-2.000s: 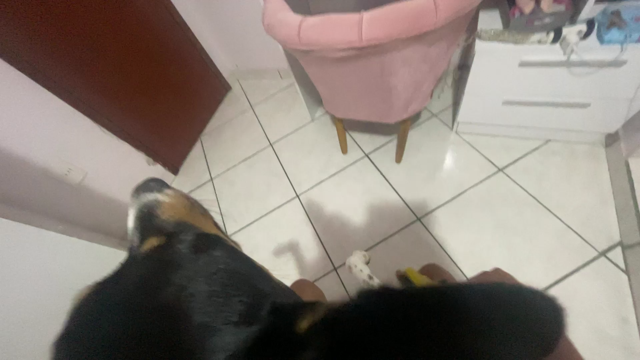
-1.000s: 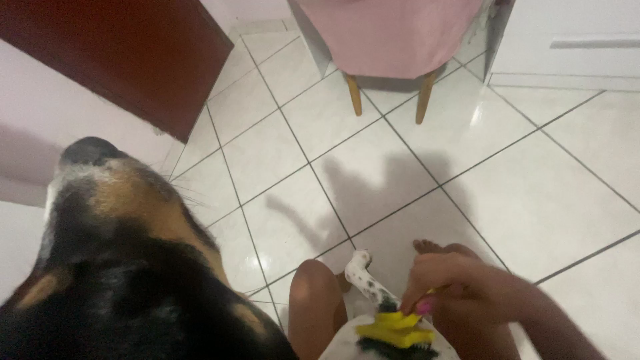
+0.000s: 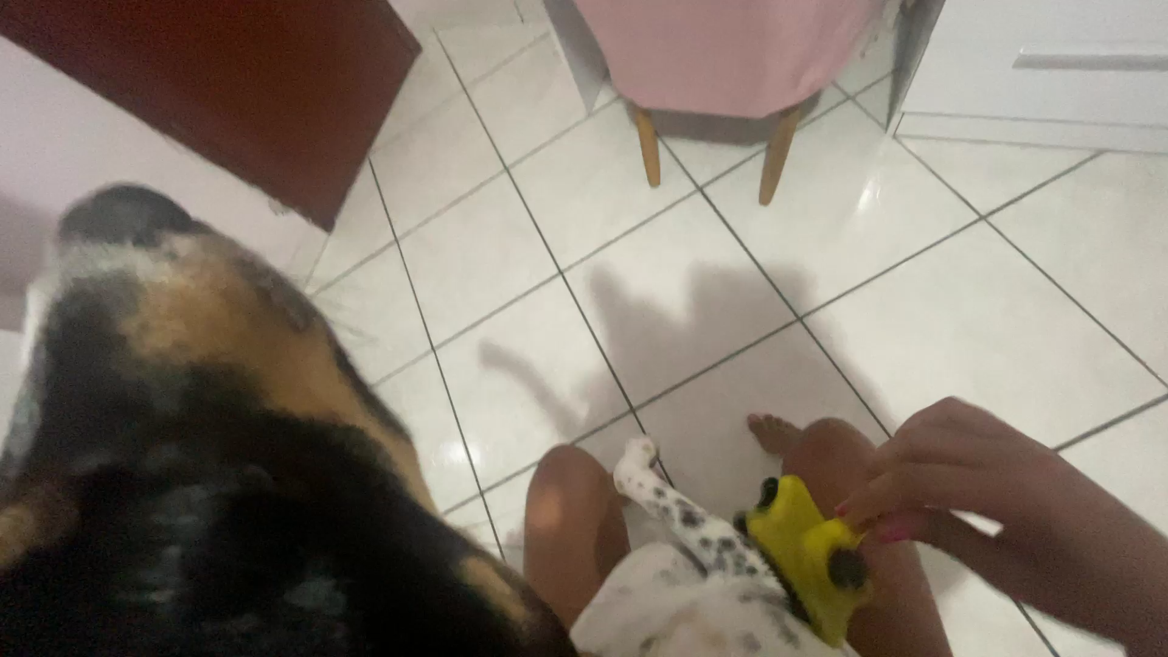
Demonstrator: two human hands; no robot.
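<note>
The black, tan and white head of a dog (image 3: 274, 438) fills the left of the view, close to the camera. Its white, dark-spotted foreleg (image 3: 703, 529) stretches forward between my bare knees. A yellow item with black parts (image 3: 812, 557), possibly a pet brush, lies against the spotted fur near my right knee. My right hand (image 3: 949, 484) reaches in from the right, its pink-nailed fingertips at the yellow item's edge; whether they pinch it is unclear. My left hand is out of sight.
A pink upholstered chair (image 3: 721, 55) on wooden legs stands ahead on the white tiled floor (image 3: 593, 228). White drawers (image 3: 1049, 82) are at the upper right, and a reddish-brown door (image 3: 237, 82) is at the upper left.
The dog's head fills more of the left side than two seconds ago. My right hand, over the yellow item one second ago, is now at its right edge. The view has tilted down.
</note>
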